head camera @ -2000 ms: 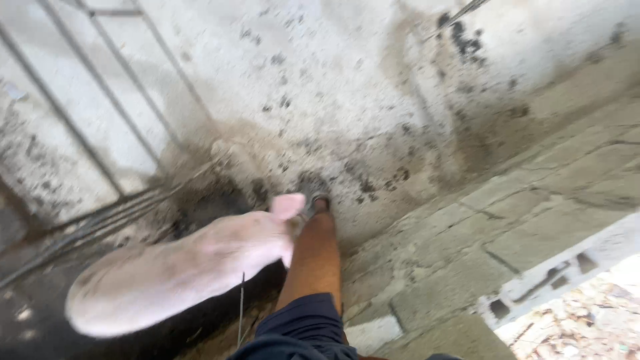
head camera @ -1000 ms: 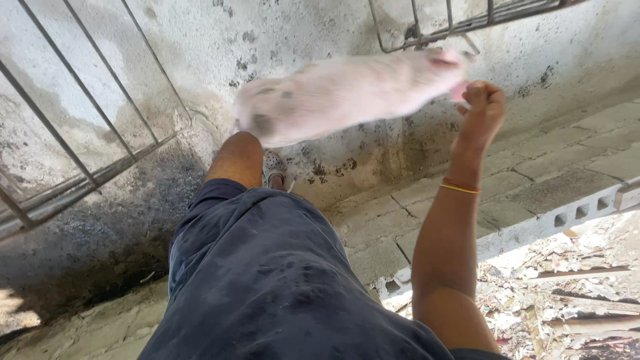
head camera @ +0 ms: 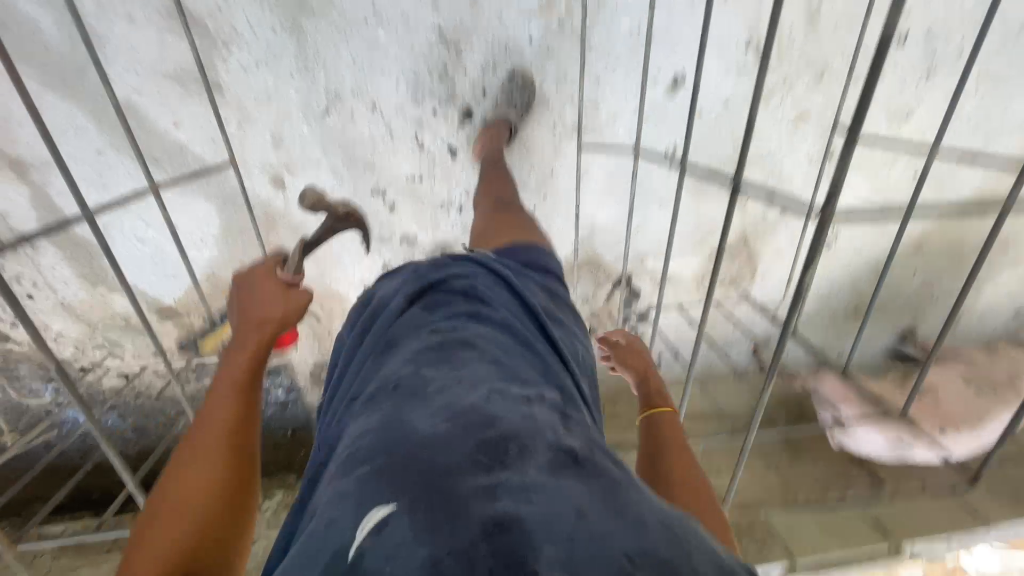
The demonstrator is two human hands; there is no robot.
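My left hand (head camera: 266, 300), at the left of the head view, is closed around the handle of a claw hammer (head camera: 332, 220), whose head points up and its claw to the right. Just below that hand a small red thing (head camera: 286, 338) shows, with a yellow one (head camera: 214, 336) behind the wrist; what they are cannot be told. My right hand (head camera: 626, 356), with a yellow band at the wrist, hangs beside my shorts near metal bars, its fingers loosely curled and nothing seen in them. Behind the bars at the right lies or stands a pinkish pig (head camera: 920, 404), blurred.
Upright metal bars (head camera: 704, 176) run along my right side, and more bars (head camera: 120, 264) along my left. Between them my foot in a grey shoe (head camera: 516, 96) is on the stained concrete floor (head camera: 384, 96). A block ledge (head camera: 832, 532) lies at the lower right.
The view has shifted greatly. The pig, in front of my legs one second ago, is now at the right behind bars. My left hand with the hammer has come into view; my right hand is lower, beside my shorts.
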